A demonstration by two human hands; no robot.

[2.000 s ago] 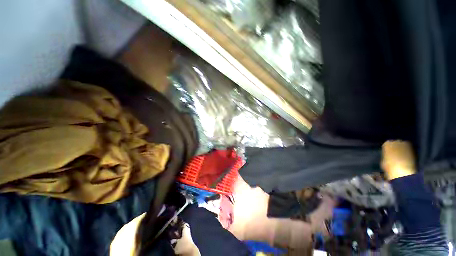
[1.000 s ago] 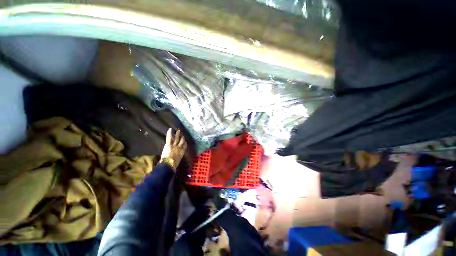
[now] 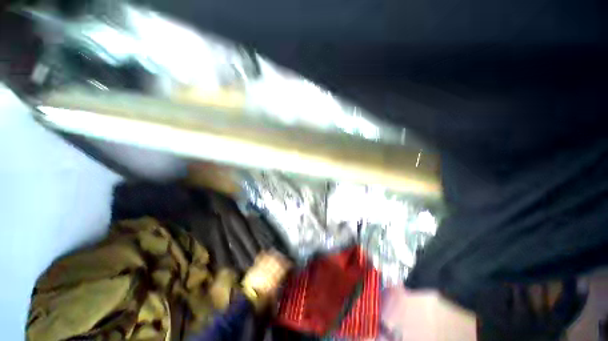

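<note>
My left hand (image 3: pixel 265 274) is blurred at the lower centre, with a blue sleeve below it. It is at the lower edge of a dark brown-black cloth (image 3: pixel 230 226), left of the red basket. Whether its fingers grip the cloth cannot be told. A crumpled tan-brown cloth (image 3: pixel 87 290) lies to the left of the hand, partly against the dark cloth. A very large black cloth (image 3: pixel 520 133) fills the upper right and hangs down the right side. My right hand is not in view.
A red plastic basket (image 3: pixel 367 313) with dark red cloth (image 3: pixel 330 290) stands right of my left hand. A pale wooden rail (image 3: pixel 267 150) crosses above, with shiny clear plastic (image 3: pixel 380 216) below and behind it. A pinkish floor (image 3: pixel 433 313) shows at the lower right.
The view has shifted, so rail, basket and cloths sit lower in the picture. The black cloth covers more of the upper right. My left hand remains at the dark cloth, closer to the basket.
</note>
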